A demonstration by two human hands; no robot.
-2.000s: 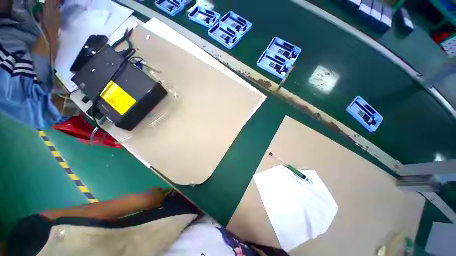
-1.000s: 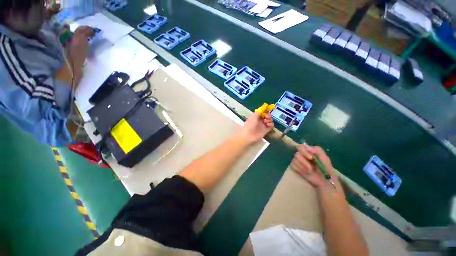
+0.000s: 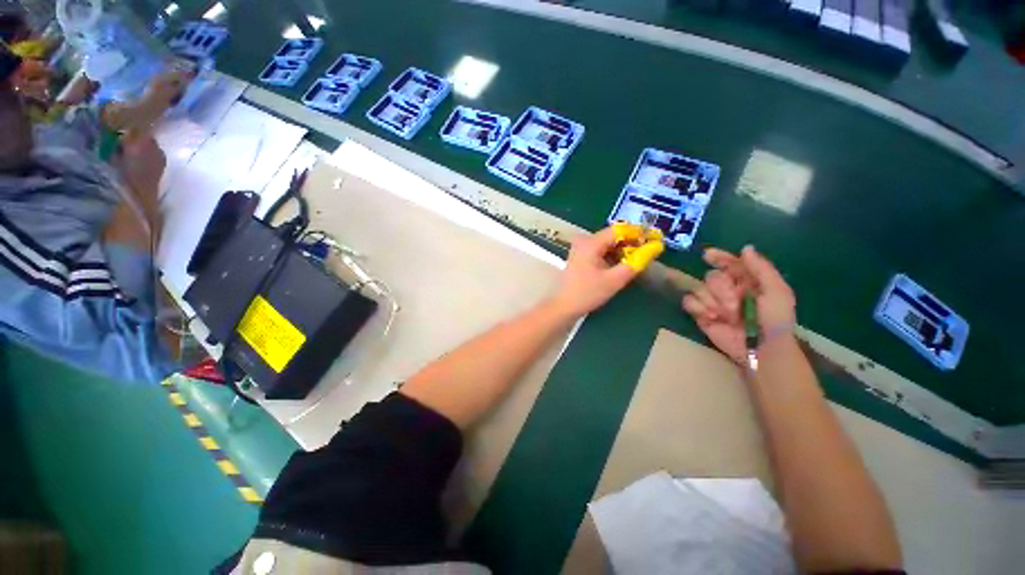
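A pair of joined light-blue open housings (image 3: 665, 195) with black and silver parts inside lies on the dark green conveyor. My left hand (image 3: 607, 265) has yellow finger cots; its fingertips are together at the pair's lower edge, and whether they grip anything is too small to tell. My right hand (image 3: 742, 303) is just to the right, palm partly up, with the slim green tool (image 3: 751, 320) held in it, pointing down toward the wrist. The right thumb and index finger are raised near the rail.
More blue housings (image 3: 535, 149) lie along the belt to the left, and a single one (image 3: 922, 321) to the right. A worn rail (image 3: 832, 357) borders the belt. A black box (image 3: 275, 309) with wires, cardboard (image 3: 450, 270) and white cloth (image 3: 691, 528) lie nearer. Another person sits at left.
Both hands were absent at first, with the tool on the white cloth; then they appeared at the rail. Since then my left fingertips have moved to the pair's lower edge, and my right hand has turned palm-up.
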